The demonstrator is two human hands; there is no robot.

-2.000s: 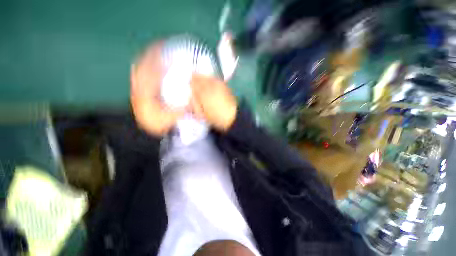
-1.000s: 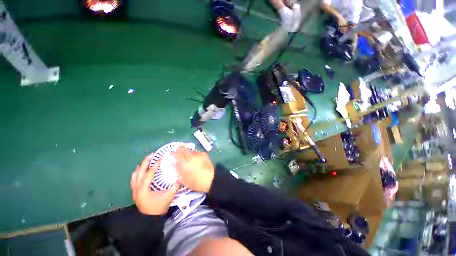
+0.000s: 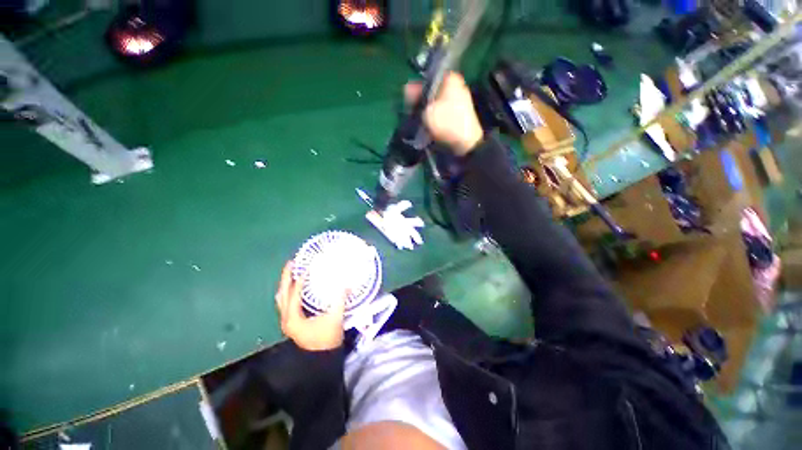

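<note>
A white fan unit point(image 3: 339, 268) with a round ribbed head is at the bench's front edge, its white clip base point(image 3: 375, 318) towards my body. My left hand point(image 3: 315, 318) holds the fan head at its lower left side. My right hand point(image 3: 453, 114) is raised over the bench, gripping the black power driver point(image 3: 404, 154), whose lower end points down near a white glove point(image 3: 400, 227). The fingers on the driver are partly blurred. The fan's centre is overexposed, so its details cannot be told.
Glowing lamps point(image 3: 360, 14) stand across the green bench point(image 3: 158, 255). A grey metal bracket point(image 3: 75, 132) is at the left. Cardboard trays point(image 3: 550, 132) and a dark round part point(image 3: 573, 81) lie right. Large cartons point(image 3: 703, 264) with dark fans stand beyond the bench edge.
My right hand has left the fan and moved up and forward onto the driver. My left hand still holds the fan. The view has shifted, and the white glove now shows more fully.
</note>
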